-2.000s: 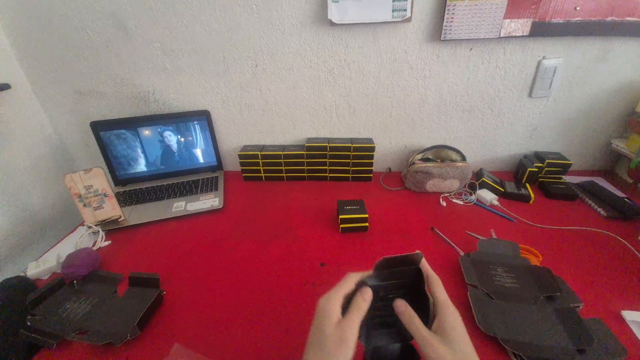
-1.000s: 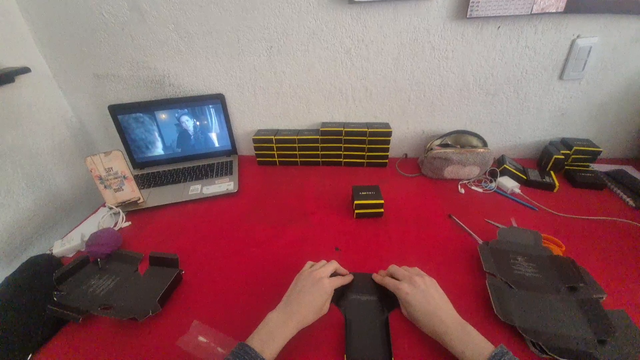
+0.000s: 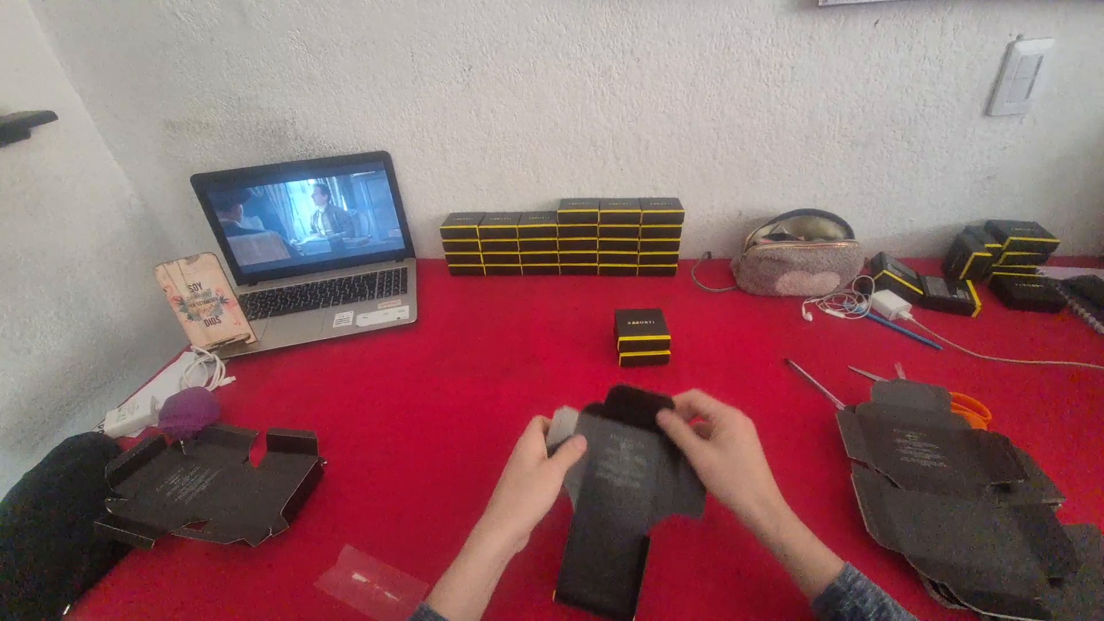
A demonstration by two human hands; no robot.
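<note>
A black cardboard box blank (image 3: 608,492), partly unfolded, is held up over the red table between both hands. My left hand (image 3: 539,474) pinches its left side flap between thumb and fingers. At the upper right, my right hand (image 3: 711,440) grips the top flap with thumb and forefinger. Beyond them, two small black boxes with yellow edges (image 3: 642,336) stand stacked. More flat black blanks (image 3: 940,483) lie overlapping at the right, and partly folded ones (image 3: 216,483) lie at the left.
Rows of stacked black boxes (image 3: 561,239) stand by the wall. An open laptop (image 3: 319,250) and a phone-shaped case (image 3: 205,302) are at back left. A fuzzy pouch (image 3: 798,259), white earphones (image 3: 841,300) and a pen (image 3: 813,383) are at right. Clear plastic (image 3: 371,582) lies near the front edge.
Both hands were at the blank's upper corners a second ago; the blank is now raised and tilted, its flaps spread. Two seconds ago it was more folded in both hands.
</note>
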